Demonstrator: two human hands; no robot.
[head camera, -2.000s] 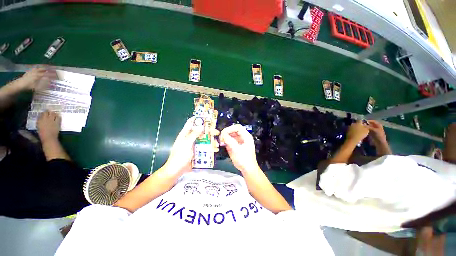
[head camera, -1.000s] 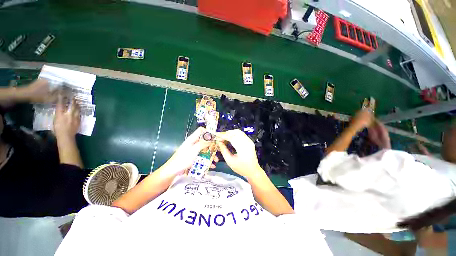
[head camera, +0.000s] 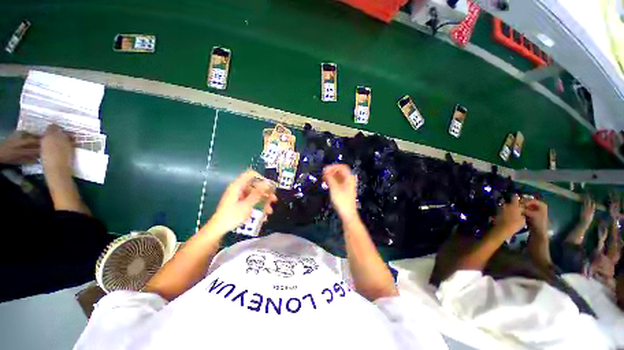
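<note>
My left hand holds a phone circuit board close to my chest; its white keypad end shows below the fingers and the hand covers the rest. My right hand is apart from it, over the left part of the heap of black parts. Its fingertips are close together, and whether they hold something is too small to tell. Several waiting boards lie loosely stacked at the heap's left end, just beyond my left hand.
The green conveyor belt carries spaced boards beyond the pale rail. A desk fan stands at the left. A person at left handles a white sheet. Another person's hands work at the heap's right end. Red trays stand across the belt.
My right hand has left the board and moved right over the heap. My left hand has moved a little left with the board. The view has shifted, and boards on the belt have changed position.
</note>
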